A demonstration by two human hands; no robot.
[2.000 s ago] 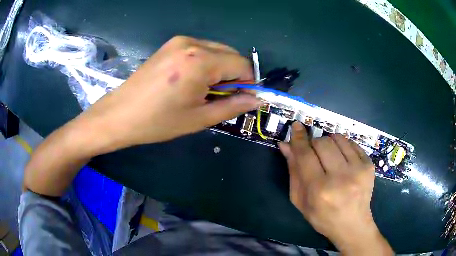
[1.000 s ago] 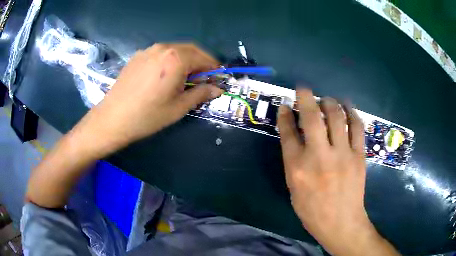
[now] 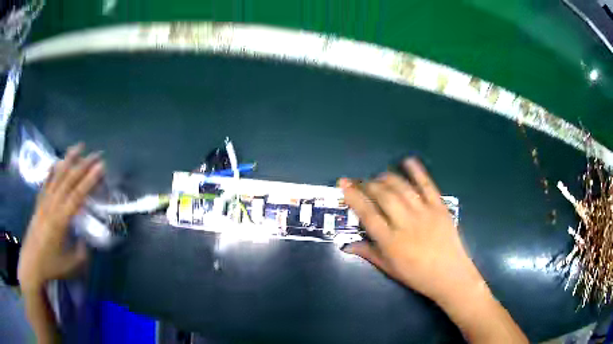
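Note:
The power strip housing lies nearly level on the dark green bench, with white blocks inside. A white cord enters its left end. Yellow-green wire curves inside, and a short blue wire lies over its upper edge beside a white stub and a small black part. My right hand spans the housing's right part, thumb at the lower edge and index finger at the upper edge. My left hand, blurred, is open with fingers apart over the plastic-wrapped cord; whether it touches the cord is unclear.
A tangled pile of copper strips lies at the far right. The bench's pale worn edge curves across the top, with brighter green beyond. A blue-bottomed bin shows below left. White strands lie at the far left.
My left hand has left the coloured wires and moved left to the cord. The housing appears further left and more level, with the view shifted. My right hand remains over its right part.

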